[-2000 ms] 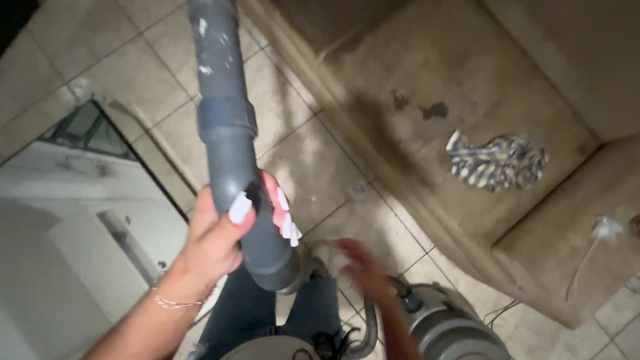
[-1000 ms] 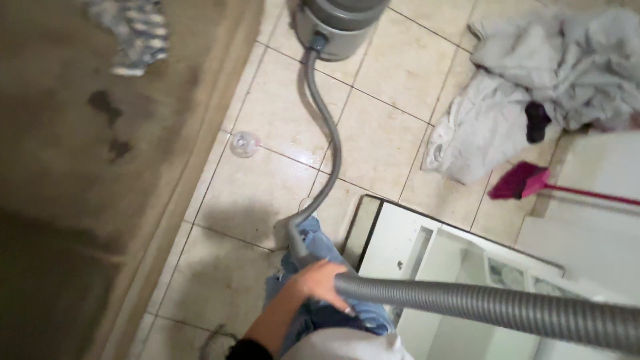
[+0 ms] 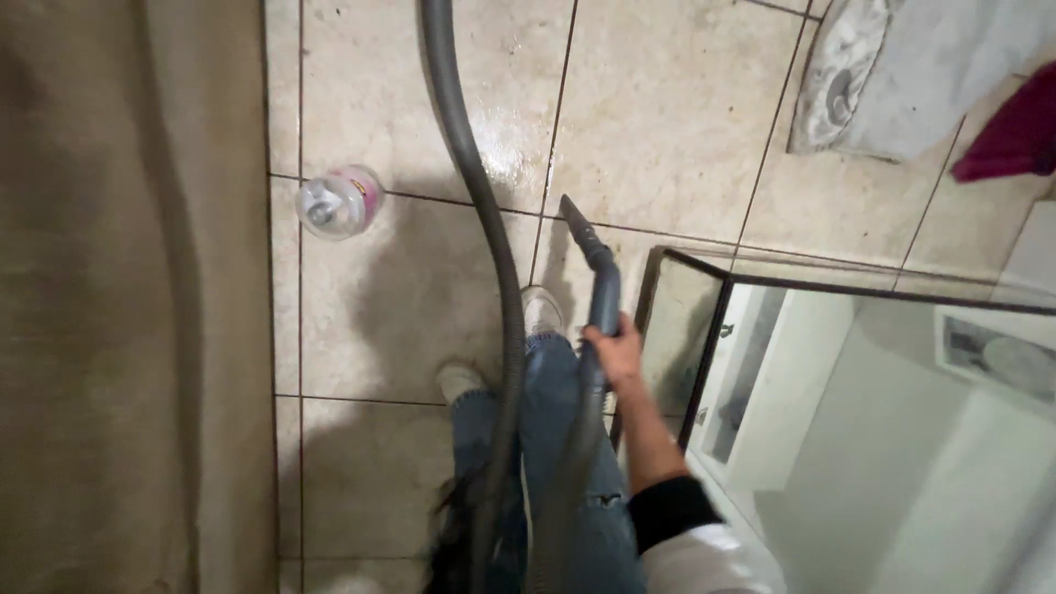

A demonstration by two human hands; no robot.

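Note:
My right hand (image 3: 617,351) is closed around the grey handle tube (image 3: 605,301) of a vacuum cleaner hose. A narrow crevice nozzle (image 3: 577,223) sits on the tube's end and points at the tiled floor, near a grout joint; whether it touches the tile I cannot tell. The ribbed grey hose (image 3: 495,235) runs down from the top edge, passes left of the tube and in front of my jeans; part of it loops back up to the handle. My left hand is out of view.
A clear plastic bottle (image 3: 340,202) with a pink label is on the tiles at left. A brown sofa (image 3: 124,330) fills the left side. A dark-framed mirror (image 3: 866,396) is at lower right. Grey-white fabric (image 3: 949,74) and a magenta broom head (image 3: 1015,132) are at upper right.
The view has turned strongly. Two seconds ago my left hand held a thick grey tube; now it is out of view. The crevice nozzle shows now, and the canister seen earlier has left the view.

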